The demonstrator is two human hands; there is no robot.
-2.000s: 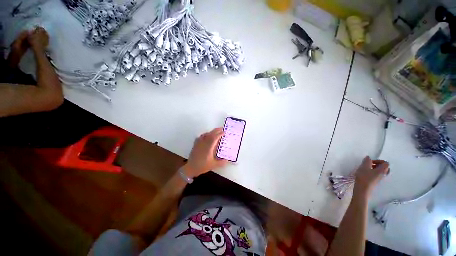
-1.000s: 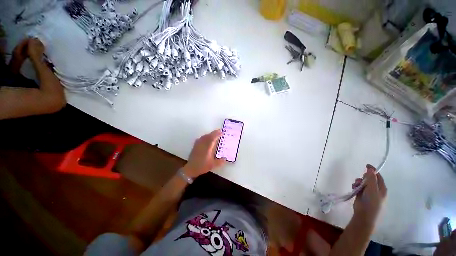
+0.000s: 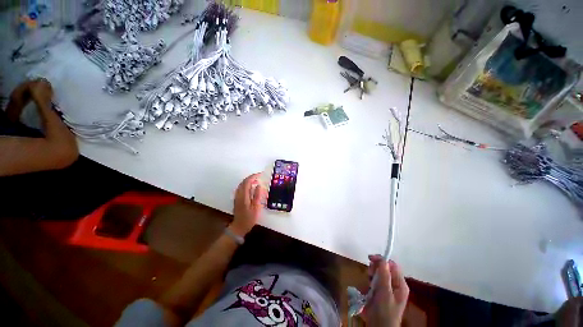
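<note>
My right hand point(image 3: 387, 288) holds a white-grey cable harness point(image 3: 391, 217) near its lower end, at the table's front edge. The cable stands up from my fingers to a dark band and fanned thin wire ends point(image 3: 394, 137), beside the table seam. White connector ends hang below my hand. My left hand point(image 3: 248, 203) is beside the smartphone point(image 3: 282, 186), fingers near its left edge. The phone shows an icon screen. Whether the left fingers still touch it is unclear.
A big cable bundle point(image 3: 211, 96) lies back left. A small packet point(image 3: 335, 116) and cutters point(image 3: 358, 82) lie beyond the phone. A wire bundle point(image 3: 543, 167) and printed bag point(image 3: 518, 80) are at right. Another person's arms point(image 3: 48, 131) are at left; a red stool point(image 3: 121, 220) stands below.
My right hand has moved left with the cable, now off the right side of the table. The phone screen went from a pink list to icons. My left hand has loosened from around the phone.
</note>
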